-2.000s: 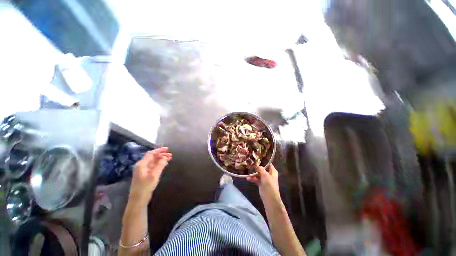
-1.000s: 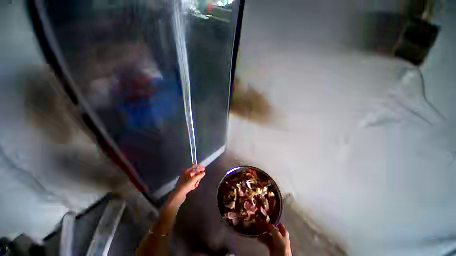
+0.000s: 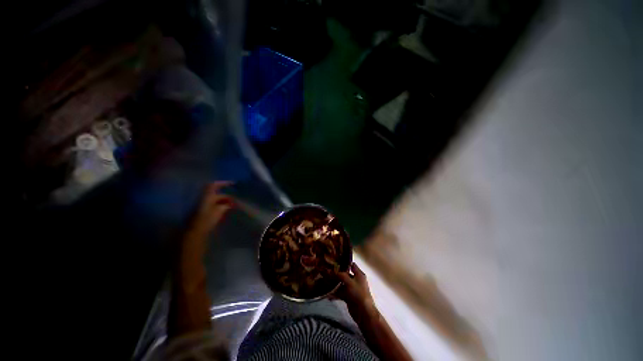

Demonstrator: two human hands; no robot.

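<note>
A round steel bowl full of brown and whitish food pieces is in front of my body, low in the middle of the view. My right hand grips the bowl's right rim, with the thumb near the food. My left hand is raised to the left of the bowl, apart from it, against a dim, see-through curtain or door sheet. The left hand is dark and blurred, so whether it touches the sheet does not show clearly.
A blue crate stands on the dark green floor beyond the sheet. Several white rolls or spools lie at the left. A pale wall fills the right side. Dark objects with pale tops are at the top right.
The view has moved from the closed dark glass door to an opening onto a dim green-floored room. My left hand has moved left. My right hand still holds the bowl, now further left in view.
</note>
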